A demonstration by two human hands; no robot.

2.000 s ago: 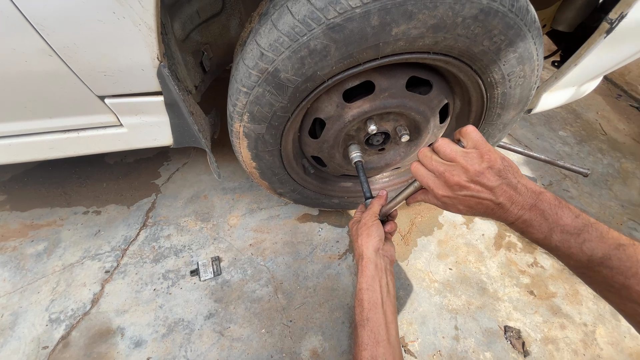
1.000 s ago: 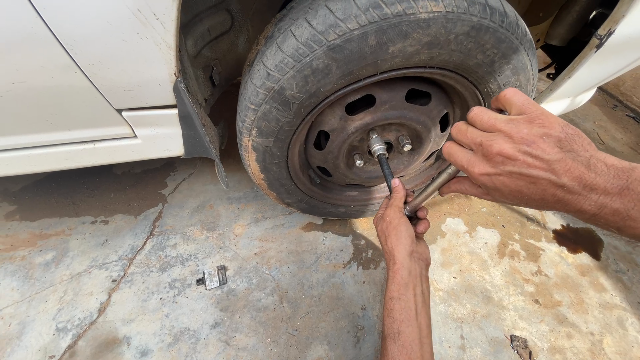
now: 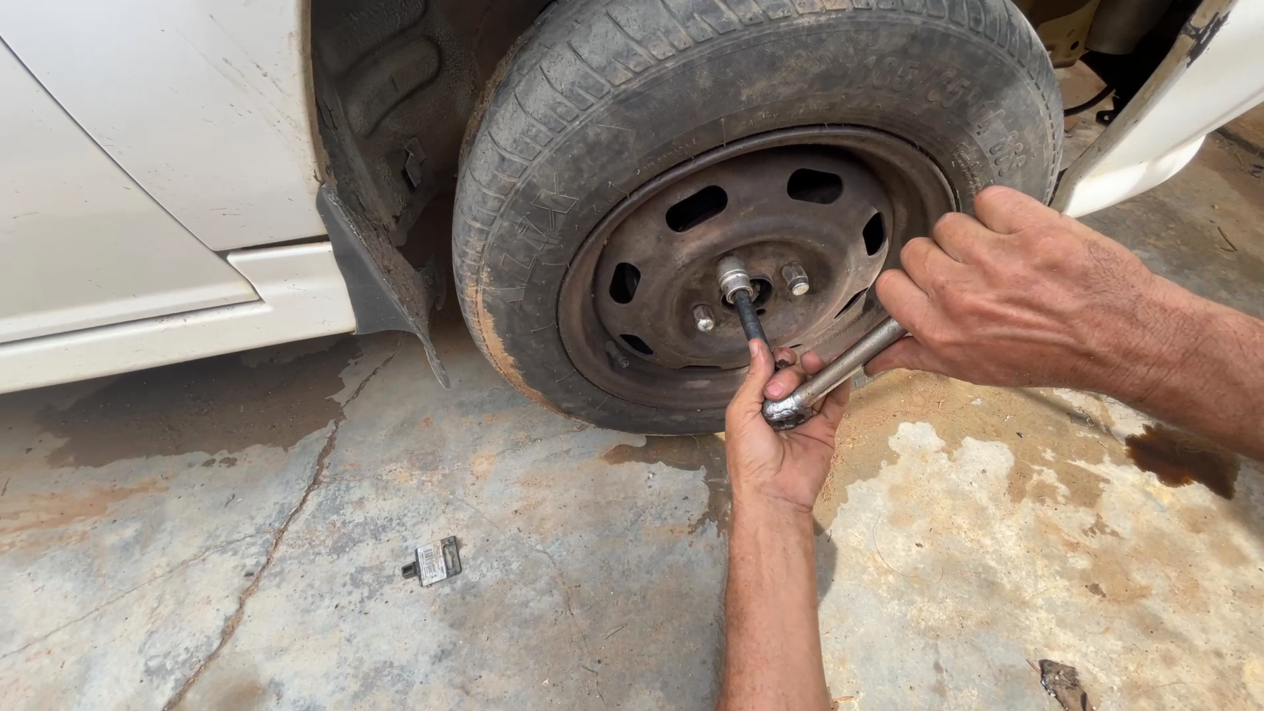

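Note:
A steel wheel rim point(image 3: 681, 257) with a dusty tyre point(image 3: 533, 197) fills the middle of the head view. Two lug nuts, one at right point(image 3: 795, 278) and one lower left point(image 3: 703, 317), show on its hub. A socket point(image 3: 734, 280) sits over the upper fastening, joined to a dark extension bar point(image 3: 750, 318). My left hand point(image 3: 785, 434) cups the extension and the head of a ratchet wrench point(image 3: 839, 373) from below. My right hand point(image 3: 1017, 296) is closed around the wrench's handle, whose far end it hides.
A white car body point(image 3: 148, 148) with a black mud flap point(image 3: 380, 267) stands left of the tyre. The bumper edge point(image 3: 1165, 118) is at the upper right. On the cracked concrete floor point(image 3: 375, 632) lie a small black labelled object point(image 3: 434, 561) and a dark scrap point(image 3: 1064, 683).
Two seconds ago the socket was at the left fastening; one second ago it was at the upper one, where it still is. Both hands have kept hold of the wrench assembly.

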